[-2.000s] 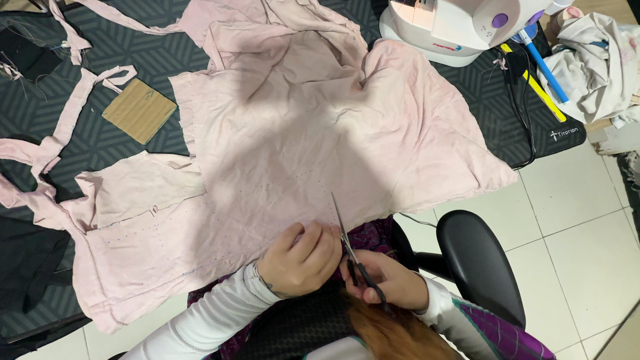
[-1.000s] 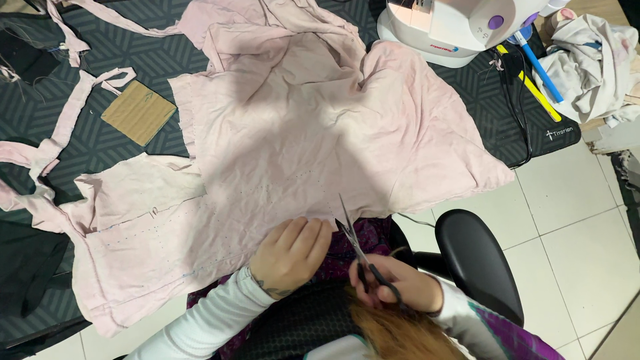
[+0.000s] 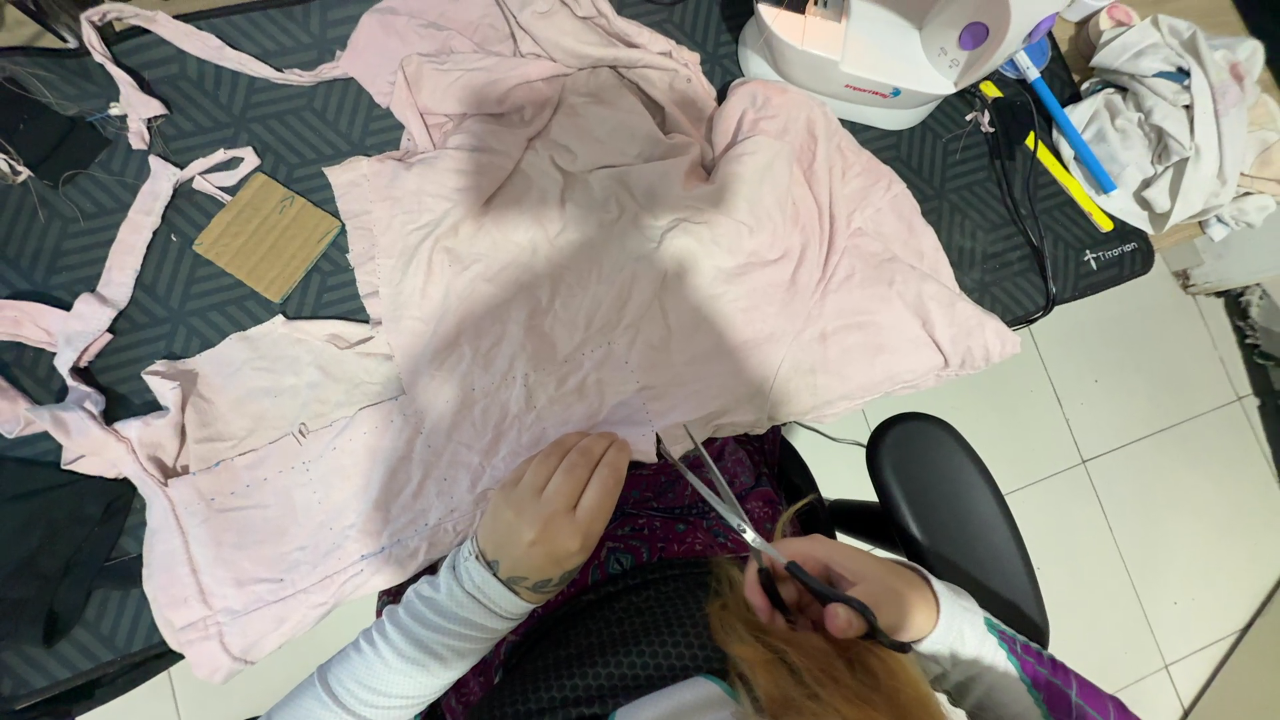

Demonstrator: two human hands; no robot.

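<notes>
A wrinkled pale pink cloth [image 3: 560,290] with dotted blue marks lies over the desk and hangs past its near edge. My left hand [image 3: 555,510] rests on that near edge, fingers together over the fabric; whether they pinch it is hidden. My right hand [image 3: 840,590] holds black-handled scissors [image 3: 735,515] by the loops. Their blades are parted, with the tips at the cloth's edge just right of my left fingers, where a short cut shows.
A white sewing machine [image 3: 860,60] stands at the back. Beside it lie a yellow cutter-like tool [image 3: 1070,185], a blue tool [image 3: 1070,125], black cables and crumpled white cloth [image 3: 1180,120]. A cardboard square [image 3: 268,238] lies left. A chair armrest [image 3: 955,530] is at right.
Two seconds ago my left fingers were raised and curled at the cloth's edge beside the scissors; now they lie flat on it. The scissors have moved slightly and their blades are wider apart.
</notes>
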